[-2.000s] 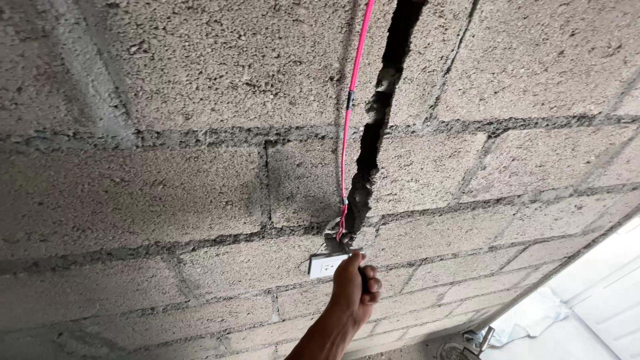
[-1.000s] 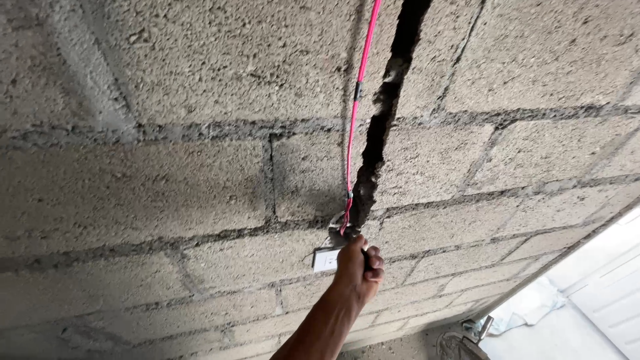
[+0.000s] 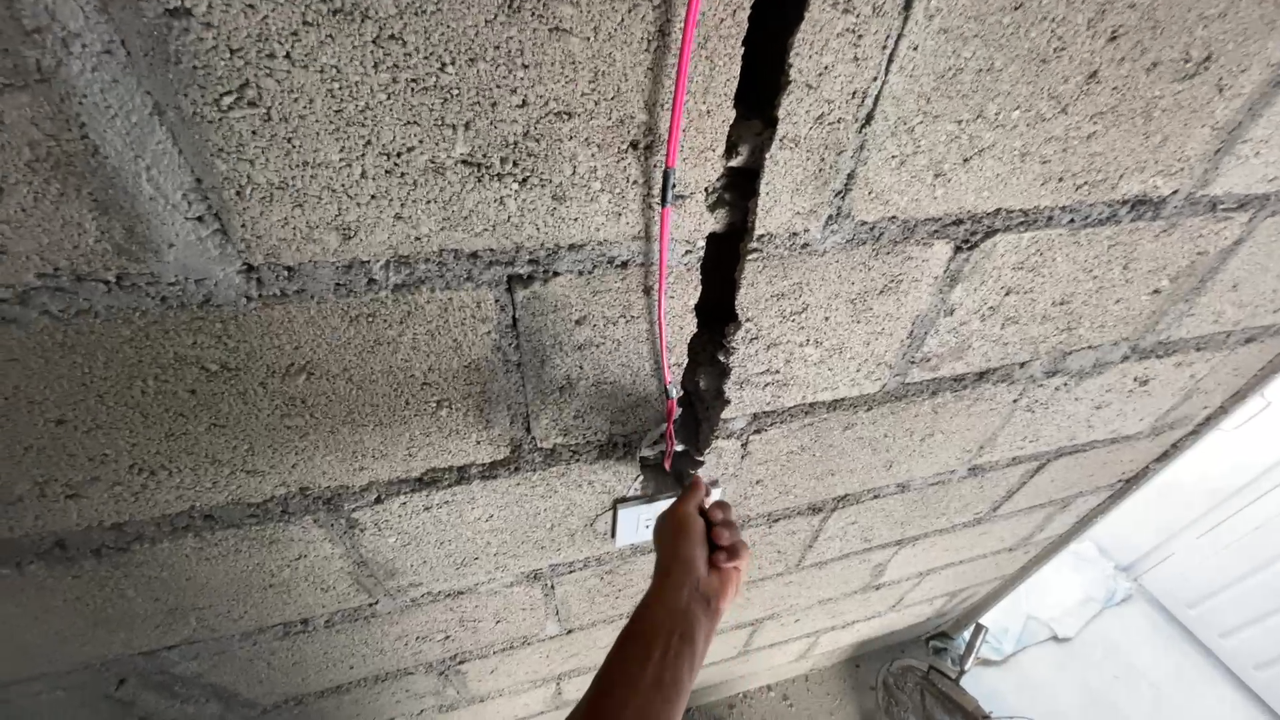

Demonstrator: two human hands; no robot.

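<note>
My left hand [image 3: 700, 545] is closed around a narrow dark tool or handle, mostly hidden by the fingers and palm. My thumb is beside the lower end of a rough groove [image 3: 720, 280] chiselled into the concrete block wall [image 3: 430, 380]. A pink electrical cable [image 3: 663, 250] hangs just left of the groove, with a black band partway along it and a looped lower end above my hand. Partly behind my hand is a white electrical outlet plate [image 3: 636, 520], slightly tilted. Whether the tool touches the wall cannot be told. My right hand is out of view.
Mortar joints cross the block wall, and a raised mortar strip [image 3: 140, 140] runs down its upper left. At the lower right are a dirty bucket-like container [image 3: 915, 690], a crumpled pale cloth or sheet [image 3: 1065, 600] and a white panelled surface [image 3: 1225, 570].
My left hand has stayed by the groove's lower end and the outlet plate, with its wrist angle slightly altered. The fingers remain closed around the dark object.
</note>
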